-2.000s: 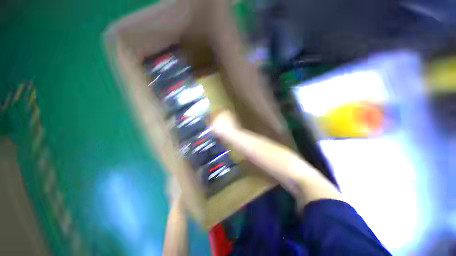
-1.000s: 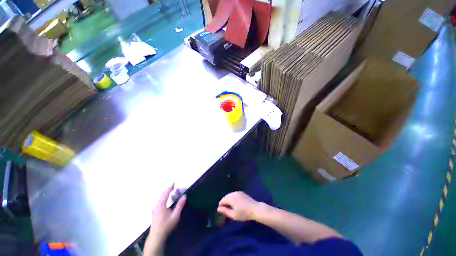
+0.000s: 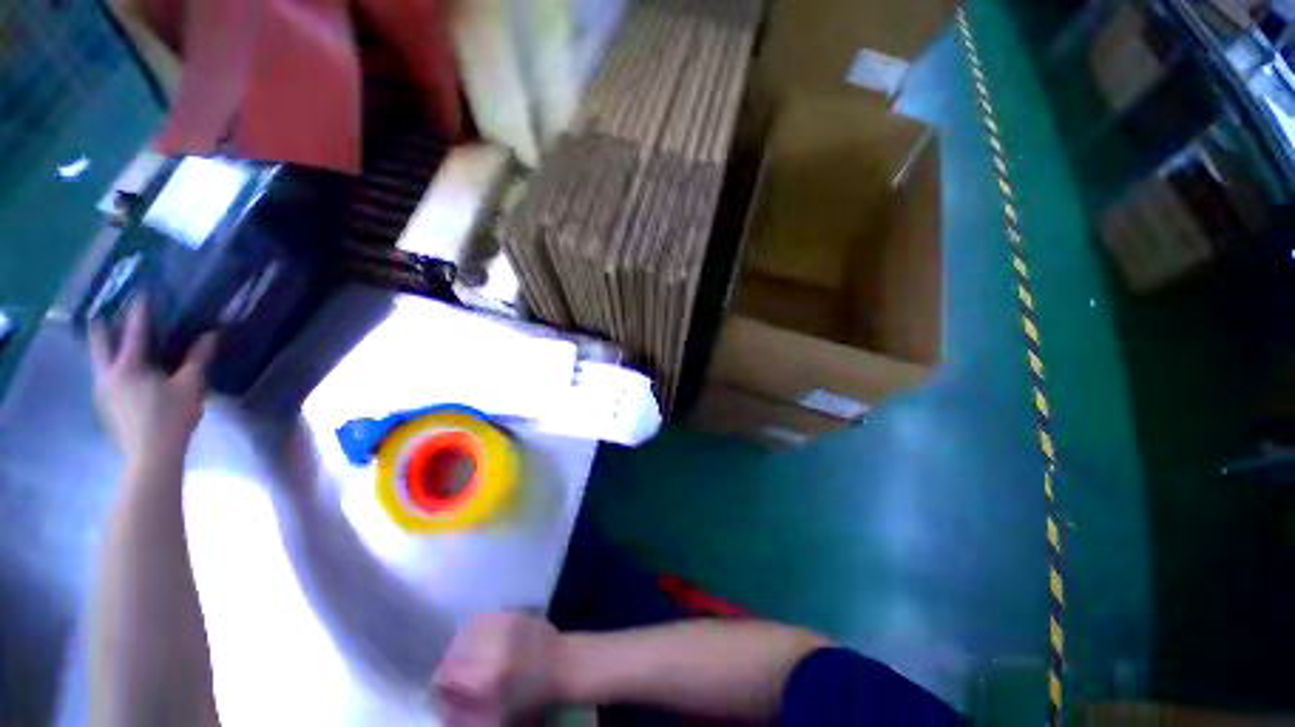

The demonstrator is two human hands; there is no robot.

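Note:
A black product box (image 3: 270, 270) with a white label is at the upper left, at the far end of the shiny bench. My left hand (image 3: 149, 384) is on its near edge, thumb and fingers spread over the corner, gripping it. The fingertips are blurred. My right hand (image 3: 497, 668) is curled closed over the bench's near edge at the bottom, with nothing visible in it. A yellow tape roll (image 3: 490, 490) with an orange-red core, in a blue dispenser (image 3: 362, 438), stands on the bench between my hands.
White curling paper (image 3: 614, 405) lies at the bench edge. Red flaps (image 3: 284, 85) hang behind the black box. Flat carton blanks (image 3: 625, 213) stand beyond the bench. An open carton (image 3: 838, 348) is on the green floor, left of a yellow-black line (image 3: 1025, 320). Other cartons are at the far right.
The view has turned from the filled carton to the bench, then towards its far end. My left hand has moved from the bench's near edge to the black box. My right hand is now over the bench edge.

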